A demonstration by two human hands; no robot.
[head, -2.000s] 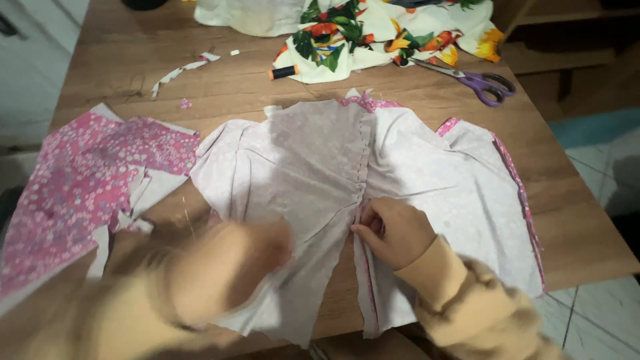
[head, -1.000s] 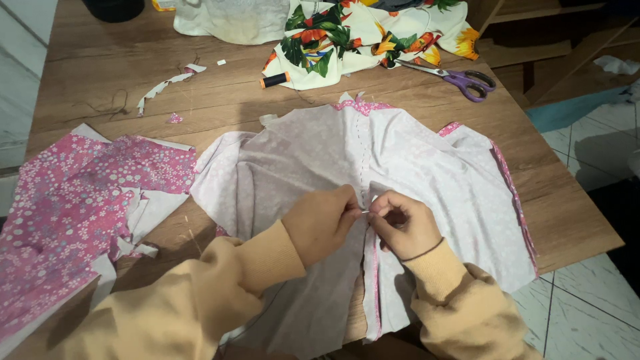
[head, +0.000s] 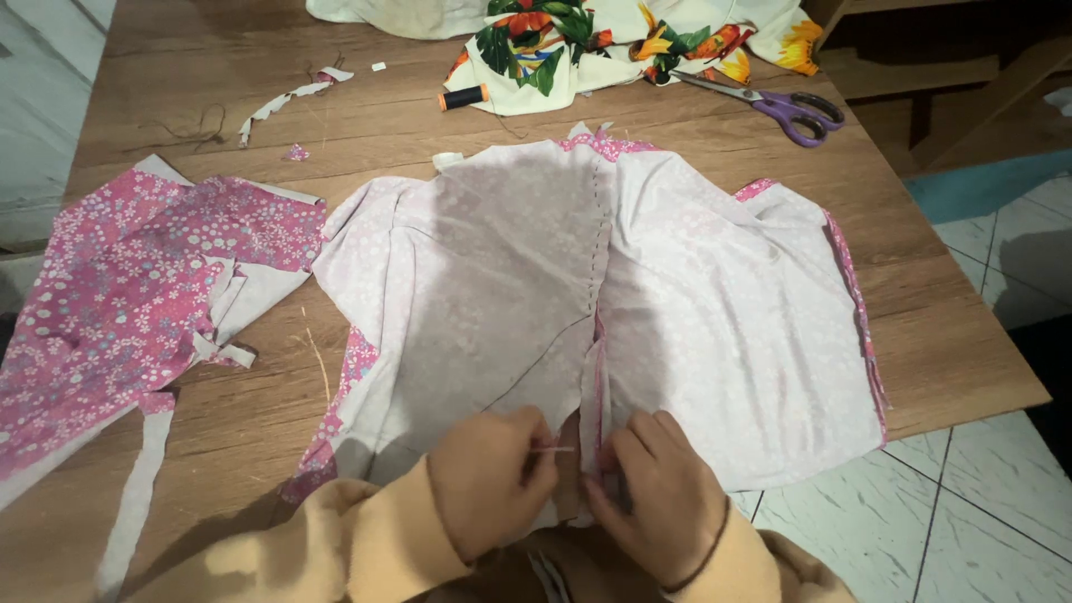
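A pale fabric piece (head: 720,335), pink floral on its other face, lies spread with a row of dark running stitches (head: 596,226) down its middle. From the lowest stitch a dark thread (head: 536,362) runs down-left to my left hand (head: 498,477). That hand has its fingertips pinched at the left side of the fabric's lower opening; a thin pale sliver shows at them, too small to name. My right hand (head: 653,494) grips the fabric edge on the opening's right side. No needle can be made out for certain.
Purple-handled scissors (head: 796,113) lie at the back right, beside floral-print white fabric (head: 544,50). A dark thread spool (head: 463,97) rests near them. Pink floral fabric (head: 126,293) and scraps (head: 289,100) lie to the left. The table's right edge (head: 946,251) borders tiled floor.
Both hands have moved down the opening toward the near edge and are now apart; a second ago they met just below the stitches. A length of dark thread now shows across the fabric.
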